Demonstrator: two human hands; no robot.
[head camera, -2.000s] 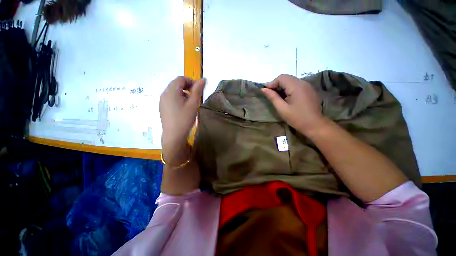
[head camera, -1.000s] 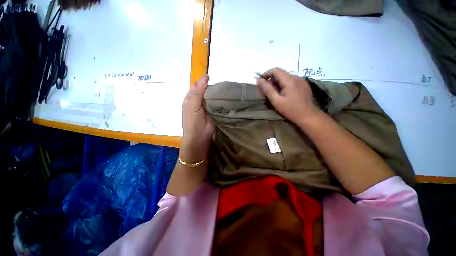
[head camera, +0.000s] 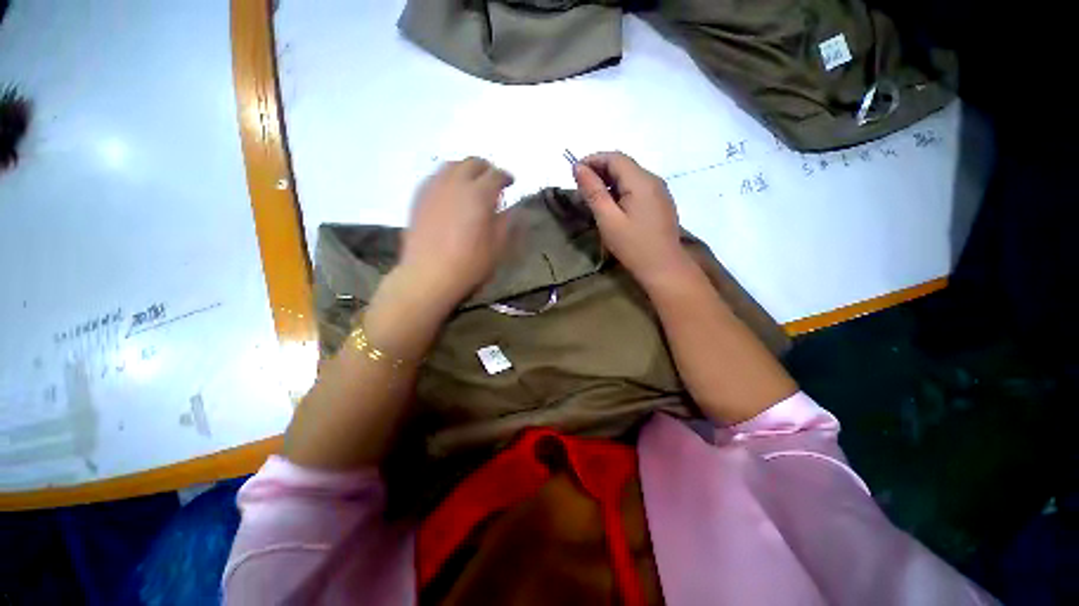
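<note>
The khaki garment (head camera: 580, 349) lies on the table in front of me, its greyish waistband (head camera: 521, 255) towards the far side. A white label (head camera: 493, 359) and a thin pale loop (head camera: 527, 308) show on it. My left hand (head camera: 456, 225) is blurred over the waistband, fingers bent; whether it grips cloth cannot be told. My right hand (head camera: 633, 213) is closed around a small metal tool, perhaps thread snips, whose thin two-pronged tip (head camera: 572, 158) sticks out above the waistband's far edge. The rest of the tool is hidden in the hand.
A second khaki garment (head camera: 769, 71) with a white label and pale loop lies at the back right. Another khaki piece (head camera: 532, 42) lies at the back. A yellow-brown strip (head camera: 266, 154) crosses the white table (head camera: 130, 237). Blue plastic (head camera: 183, 556) shows below left.
The view has swung right, showing more of the second garment. My left hand has moved from the garment's left edge onto the middle of the waistband. The pale loop has come into view.
</note>
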